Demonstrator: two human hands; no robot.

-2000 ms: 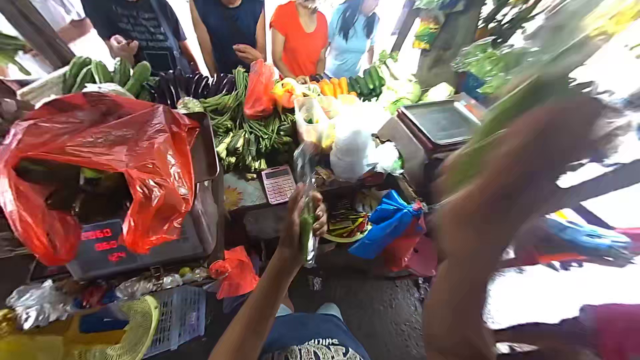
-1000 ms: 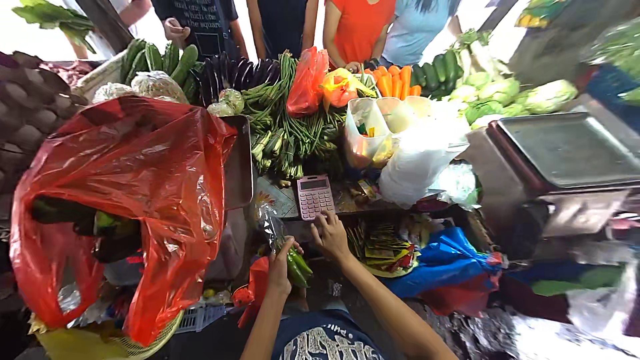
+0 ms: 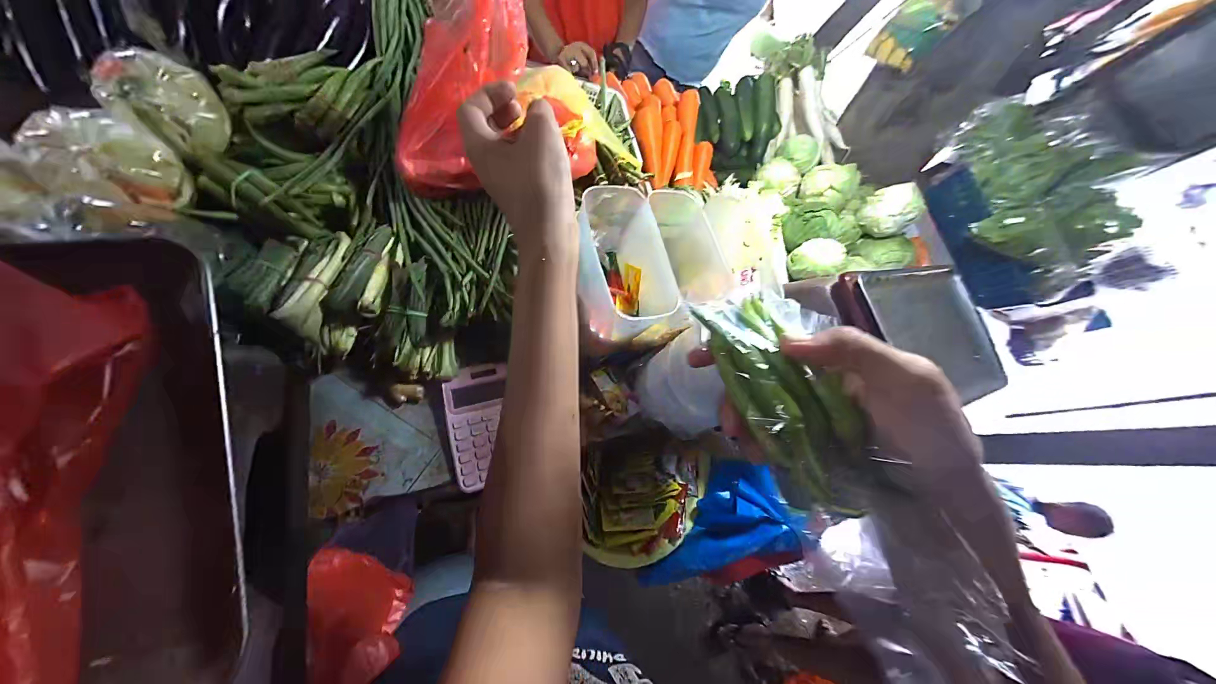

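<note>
My left hand (image 3: 516, 142) is stretched forward, fingers curled, over a red plastic bag (image 3: 432, 104) and beside a yellow and orange plastic bag (image 3: 560, 100). Whether it grips either bag is unclear. On the right, my right hand (image 3: 855, 380) holds a clear plastic bag of long green vegetables (image 3: 779, 389), its loose plastic trailing down along the wrist. The pink calculator (image 3: 472, 432) lies just left of my left forearm.
String beans (image 3: 399, 209), carrots (image 3: 665, 128), cabbages (image 3: 822, 214) and a clear plastic container (image 3: 632, 285) stand ahead. A metal tray (image 3: 214, 380) is at left, a scale's metal pan (image 3: 917, 318) at right. Across the stall a person's hands (image 3: 579, 59) show.
The bag of green vegetables has passed from my left hand to my right hand. My right hand has left the calculator. My left hand has moved forward to the red and yellow bags.
</note>
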